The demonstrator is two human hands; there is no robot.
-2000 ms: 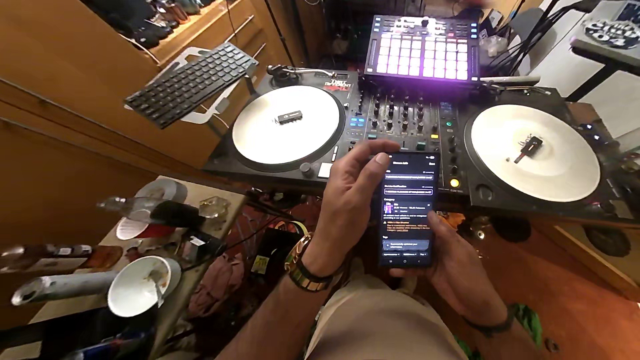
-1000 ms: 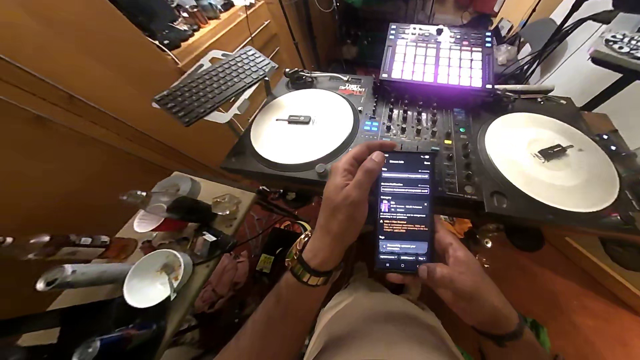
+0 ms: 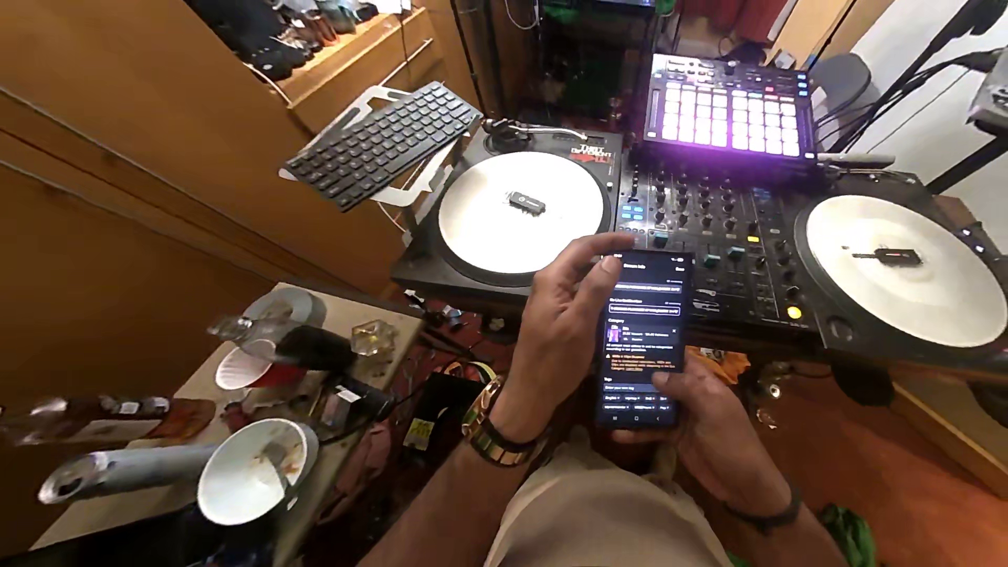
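A smartphone [image 3: 642, 339] with a lit dark screen is held upright between my two hands, over my lap. My left hand [image 3: 559, 339] grips its upper left side, the thumb at the top left corner and a finger behind the top edge. Around that wrist is a gold-coloured bracelet. My right hand [image 3: 713, 425] holds the lower right part, its thumb on the screen near the right edge. Just beyond the phone lies a DJ mixer [image 3: 709, 228], flanked by a left turntable [image 3: 524, 213] and a right turntable [image 3: 906, 272], both with white platter surfaces and a small black device on top.
Behind the mixer glows a pad controller [image 3: 728, 110]. A black keyboard [image 3: 386, 146] rests on a stand at the left. The side table [image 3: 346, 315] bears a white bowl [image 3: 252, 472], a can [image 3: 126, 471], a red cup [image 3: 248, 366], bottles and a glass ashtray [image 3: 373, 339].
The phone's page has scrolled a little, with more rows showing at the bottom. My right thumb has moved up from the bottom of the screen. My left hand keeps its hold.
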